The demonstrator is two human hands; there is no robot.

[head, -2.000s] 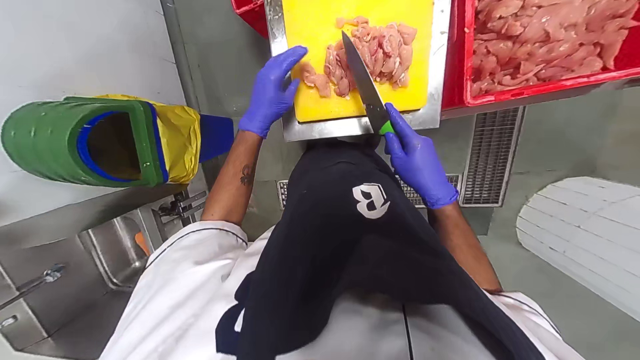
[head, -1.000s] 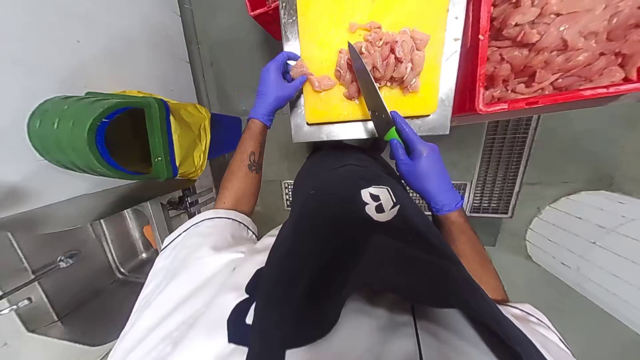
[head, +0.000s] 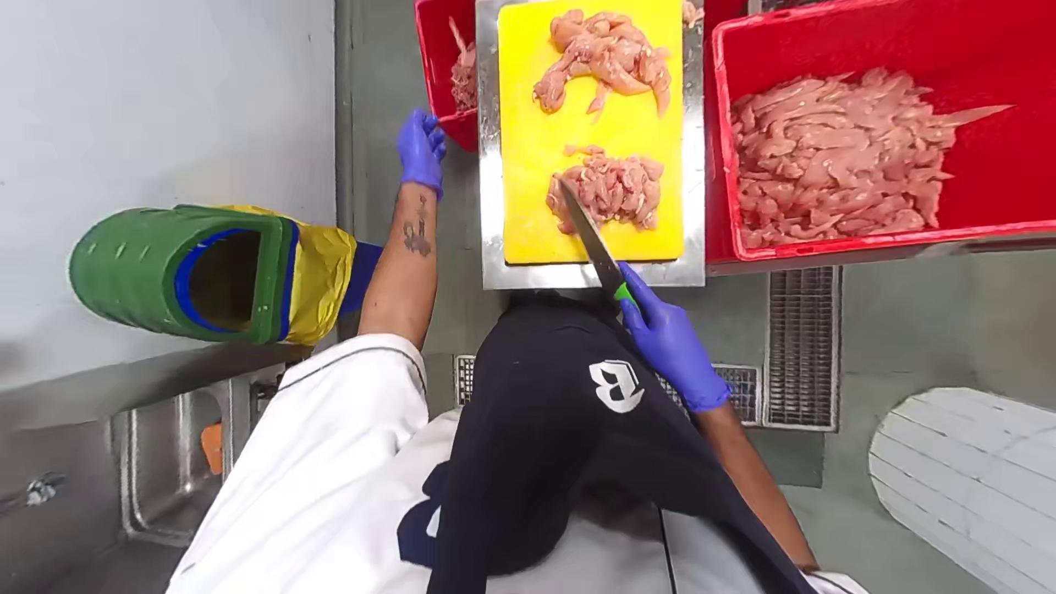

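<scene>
My right hand (head: 672, 342), in a purple glove, grips the green handle of a kitchen knife (head: 590, 235). The blade points up and left, its tip over the near pile of cut raw meat (head: 615, 190) on a yellow cutting board (head: 528, 132). A second pile of raw meat pieces (head: 610, 54) lies at the far part of the board. My left hand (head: 422, 148), gloved too, is off the board at the left, beside the near corner of a red crate (head: 433, 58) with some meat in it. Its fingers are curled; whether it holds anything does not show.
A large red crate (head: 724, 165) at the right holds a heap of raw meat strips (head: 841, 161). A metal tray (head: 491, 206) lies under the board. Left are a green bin (head: 124, 272) with a yellow bag (head: 318, 285) and a steel sink (head: 157, 470). Floor grates (head: 800, 346) lie at the right.
My left hand has moved away from the meat on the board to beside the left crate. The meat piece it held at the board's left edge is gone from there. The view has shifted forward.
</scene>
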